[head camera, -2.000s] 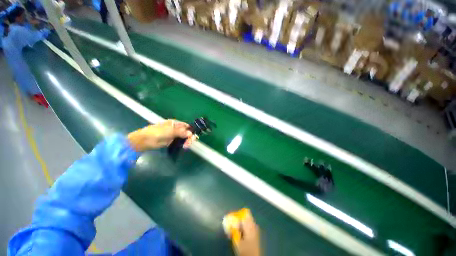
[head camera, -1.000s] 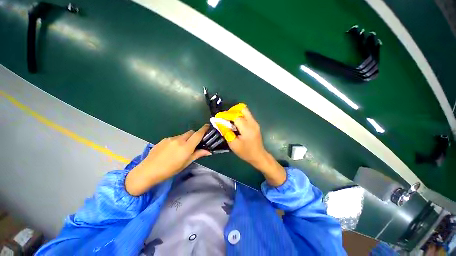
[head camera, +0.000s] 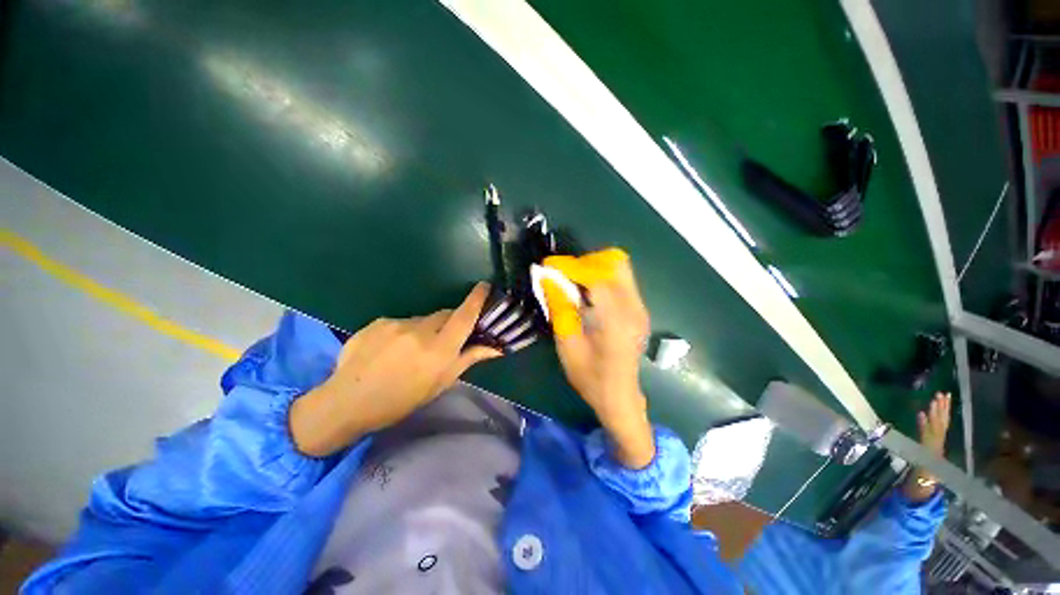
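A bunch of black watches (head camera: 505, 323) lies on the dark-green bench in front of me, straps fanned out and small silver glints at the strap ends. My left hand (head camera: 401, 366) holds the bunch between thumb and fingers from the left. My right hand (head camera: 599, 331) has orange coverings on its thumb and fingers and pinches a white wipe (head camera: 554, 286) against the right side of the bunch. One strap stands apart from the others, pointing away from me. The right fingertips hide part of the watches.
Another watch bunch (head camera: 842, 209) lies on the bright green belt beyond the white rail (head camera: 604, 140). A small white square (head camera: 671, 352), a silvery packet (head camera: 730, 460) and a grey dispenser (head camera: 802, 416) are at the right. Another person's hand (head camera: 933, 424) reaches in at far right.
The view has turned, and another person's hand and sleeve now show at right. My right hand with the wipe has moved slightly right over the bunch. The straps are spread wider.
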